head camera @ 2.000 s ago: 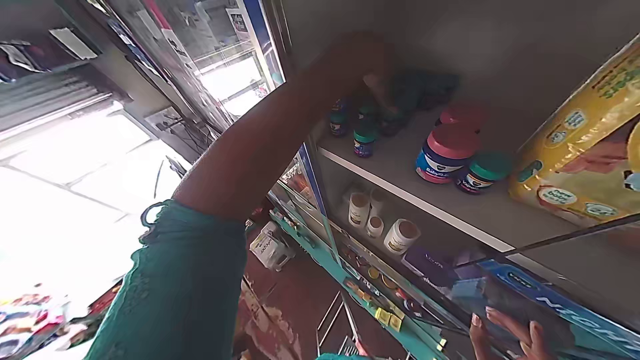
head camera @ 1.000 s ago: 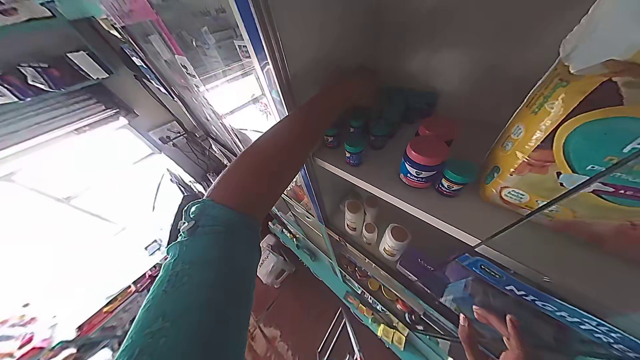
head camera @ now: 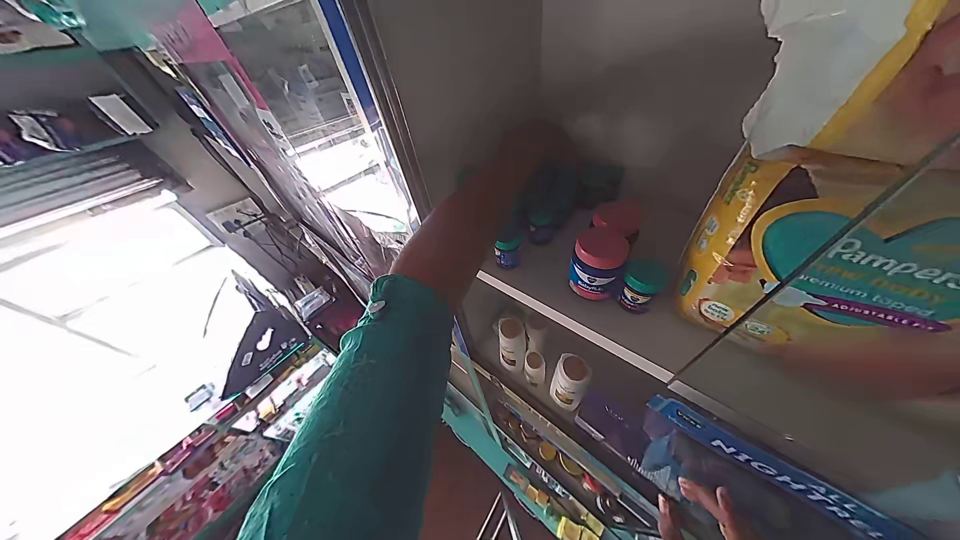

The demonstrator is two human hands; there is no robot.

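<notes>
My left hand (head camera: 536, 150) reaches to the back left of the upper cabinet shelf, beside small green-lidded jars; it is dark and blurred there, and its fingers are hard to make out. One small blue jar with a green lid (head camera: 507, 251) stands near the shelf's front edge. To its right are a larger blue jar with a pink lid (head camera: 598, 262), another pink-lidded jar (head camera: 618, 217) behind it and a green-lidded jar (head camera: 642, 285). My right hand (head camera: 701, 510) is at the bottom, fingers spread, against or near a dark package in a blue box (head camera: 780, 465).
A big yellow diaper pack (head camera: 847, 262) stands at the right, behind a glass pane's edge (head camera: 817, 259). White bottles (head camera: 570, 381) and a purple box (head camera: 615, 424) are on the shelf below. The cabinet's blue-edged frame (head camera: 360, 75) rises left of my forearm.
My left hand stays at the back left of the shelf among the small jars. The view has shifted, and more of the diaper pack shows at the right.
</notes>
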